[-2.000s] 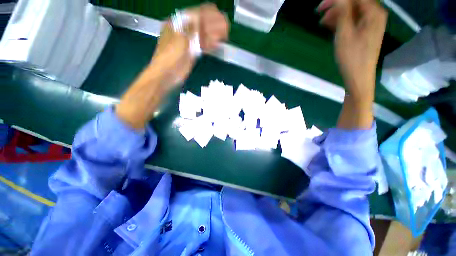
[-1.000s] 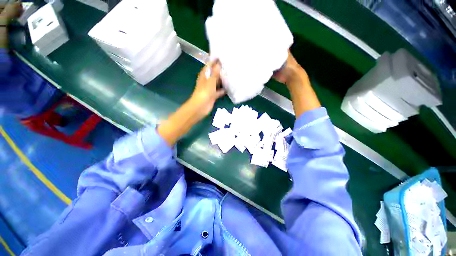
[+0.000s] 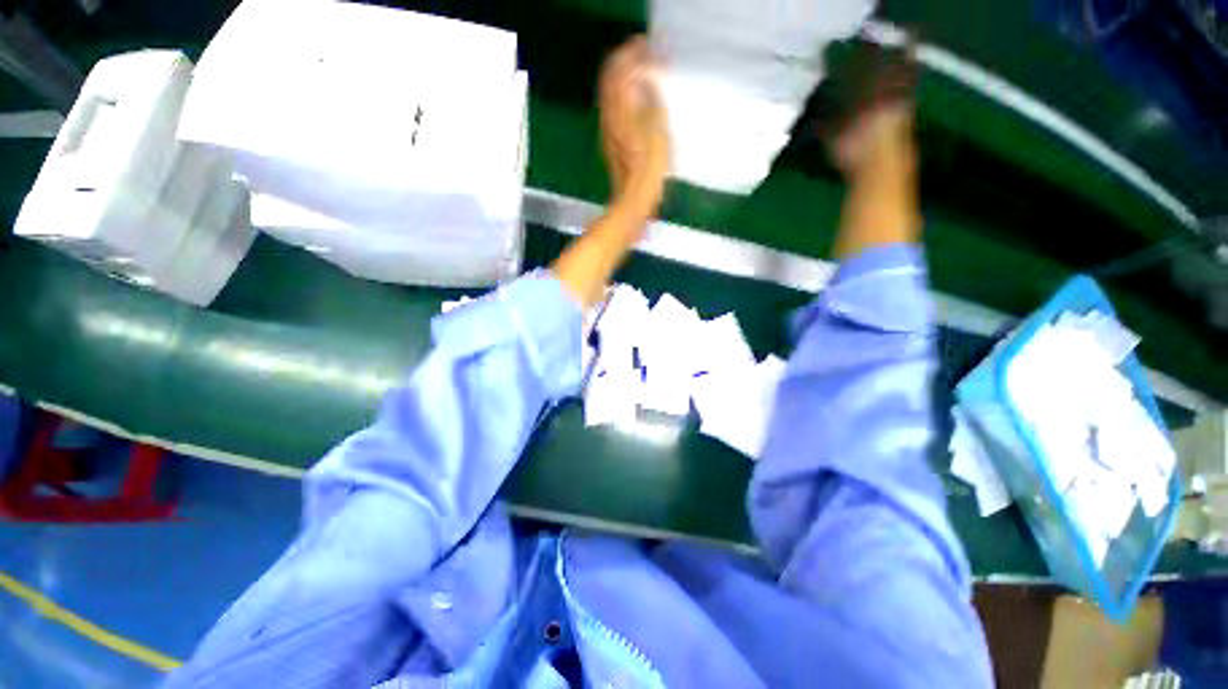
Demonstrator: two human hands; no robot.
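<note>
A stack of white boxes [image 3: 734, 101] stands beyond the metal rail at the top centre, cut by the picture's edge. My left hand [image 3: 636, 121] is at its left side, fingers upward and seemingly against it; its grip is unclear. My right hand [image 3: 873, 115] is at its right side, blurred and dark; whether it touches the boxes cannot be told. A loose pile of small white printed slips [image 3: 660, 357] lies on the green bench [image 3: 290, 364] between my forearms, partly hidden by my sleeves.
White box stacks [image 3: 377, 148] stand at the left, with another white stack [image 3: 115, 175] beside them. A light blue bin [image 3: 1091, 431] of loose papers sits at the right. A brown carton [image 3: 1084, 646] is below the bench edge. A red stool [image 3: 88, 464] stands at lower left.
The white stack held between both hands a second ago is no longer there. A large stack now stands at left beside the other boxes. Both hands have moved up beyond the rail, and the view has turned.
</note>
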